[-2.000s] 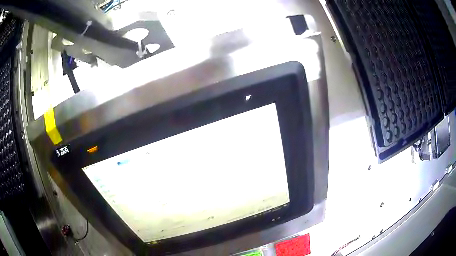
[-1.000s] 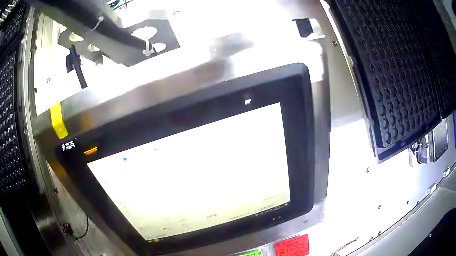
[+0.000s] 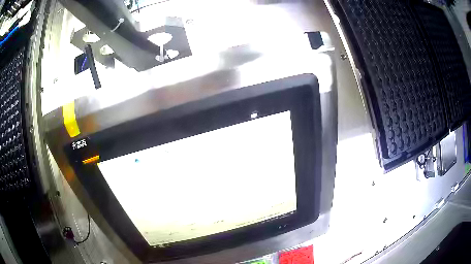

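No hand is in view. A touchscreen [image 3: 206, 180] lies nearest in front of me, bright white with a thick black bezel in a tilted metal housing. Its display is too overexposed to read. A yellow strip [image 3: 71, 120] sits on the housing's upper left corner. A black component tray [image 3: 403, 77] with rows of round pockets lies to the right of the touchscreen. Another black pocket tray [image 3: 14, 124] shows at the left edge, partly cut off. I cannot tell whether the pockets hold parts.
A thick dark tube or arm [image 3: 116, 31] crosses the upper left above a metal bracket [image 3: 178, 44] with holes. A red patch [image 3: 296, 256] and a green patch [image 3: 258, 262] lie below the touchscreen. A metal clamp [image 3: 427, 164] sits below the right tray.
The view has shifted slightly, so the touchscreen's left side and the tube appear farther right and lower. The right tray appears slightly farther left. No object has visibly moved by itself.
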